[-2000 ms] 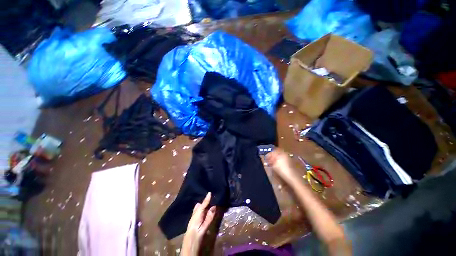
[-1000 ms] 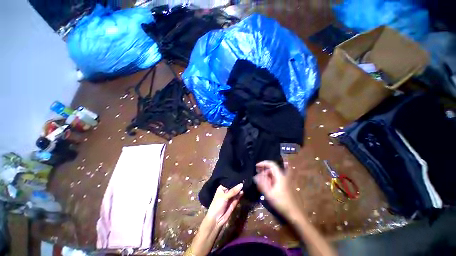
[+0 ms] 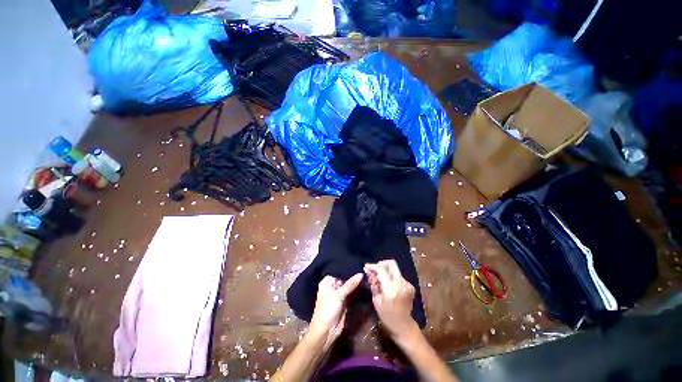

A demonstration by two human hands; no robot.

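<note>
A black garment (image 3: 378,220) lies in front of me, its upper part resting on a crinkled blue plastic bag (image 3: 389,86). My left hand (image 3: 334,298) pinches the garment's lower part near the middle. My right hand (image 3: 392,292) is close beside it, fingertips bent together at the same spot; what the fingertips hold is too small to tell. A small dark card with pale dots (image 3: 416,230) lies at the garment's right edge. Scissors with red and yellow handles (image 3: 484,279) lie to the right.
A pale pink garment (image 3: 176,295) lies folded at left. Black hangers (image 3: 235,168) lie behind it. An open cardboard box (image 3: 497,145) and folded dark garments (image 3: 557,246) are at right. Bottles (image 3: 105,164) stand by the wall. A tied blue bag (image 3: 161,60) is rear left.
My right hand has moved from the card's side to the garment's lower middle, meeting my left hand. The garment's lower part is drawn together. The camera view has shifted.
</note>
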